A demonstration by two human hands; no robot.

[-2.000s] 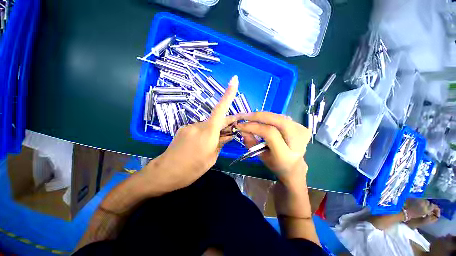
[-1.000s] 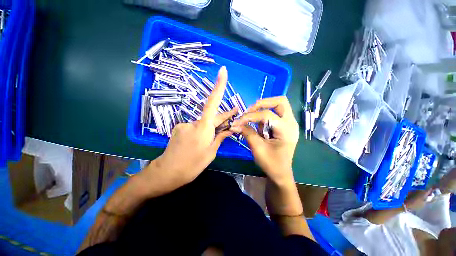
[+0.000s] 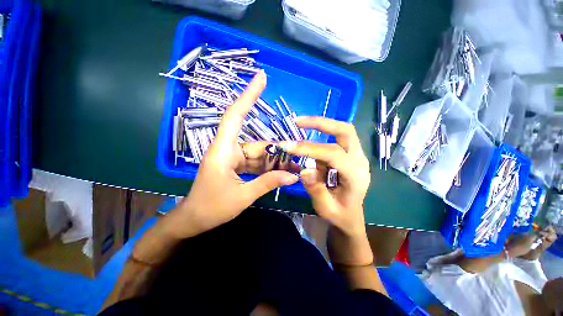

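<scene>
My left hand (image 3: 231, 160) holds a few small metal dampers (image 3: 276, 152) end-on, their dark round ends showing, with its index finger raised. My right hand (image 3: 336, 166) touches these parts with its fingertips and has a slim piece with a dark end (image 3: 332, 178) tucked in its palm; whether that is a tool or a part I cannot tell. Both hands are over the near edge of the blue parts tray (image 3: 265, 35). Silver dampers (image 3: 207, 92) lie in a loose pile in its left and middle. One thin rod (image 3: 326, 111) lies alone at its right.
Loose parts (image 3: 386, 133) lie on the bench right of the tray. Clear divided bins (image 3: 410, 139), a blue tray of parts (image 3: 497, 203) and plastic bags (image 3: 494, 31) stand farther right. Clear boxes, one with white contents (image 3: 346, 28), stand beyond. Blue trays are at left. Another person's hand (image 3: 536, 241) shows lower right.
My left index finger has tilted left and its thumb has extended under the parts. The held parts now show their round ends. My right hand has turned, its slim piece now seen end-on.
</scene>
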